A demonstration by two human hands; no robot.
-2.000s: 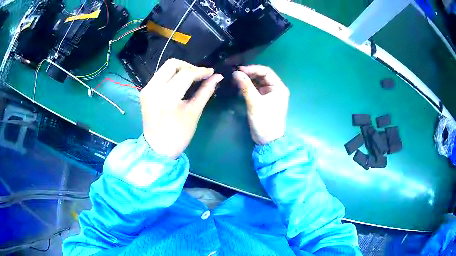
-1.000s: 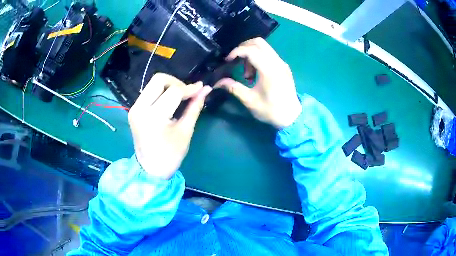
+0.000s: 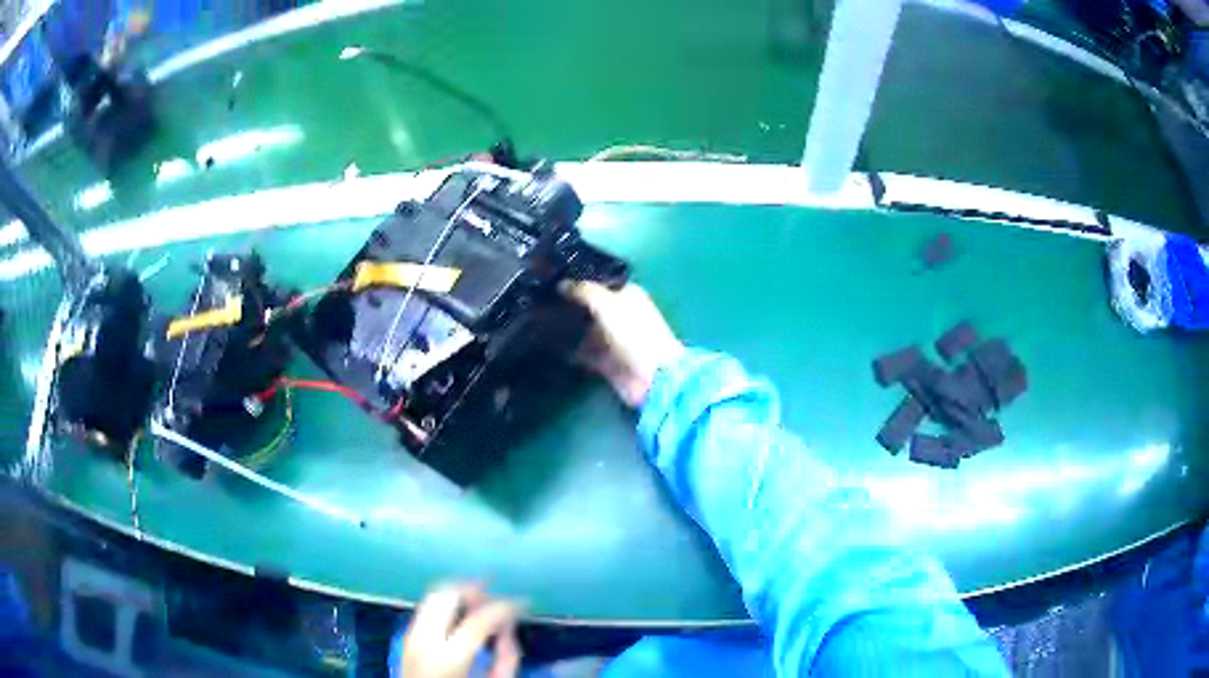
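Observation:
A bulky black unit with an amber strip and a white cable on top lies on the green bench, with a red wire at its left side. My right hand is at the unit's right side, its fingertips partly hidden against the black body; I cannot tell how firmly it grips. My left hand is low at the bench's front edge, away from the unit, blurred and cut off by the bottom of the picture. Dark foam pads lie in a loose pile to the right.
Two more black units stand at the left with wires, and a white lead runs across the bench. A single foam pad lies behind the pile. A white-edged green surface and a white post are behind. A white coil is at right.
The two hands have parted: the left has dropped to the front edge, the right is at the unit's side. The view has shifted and shows more behind the bench. The unit looks turned.

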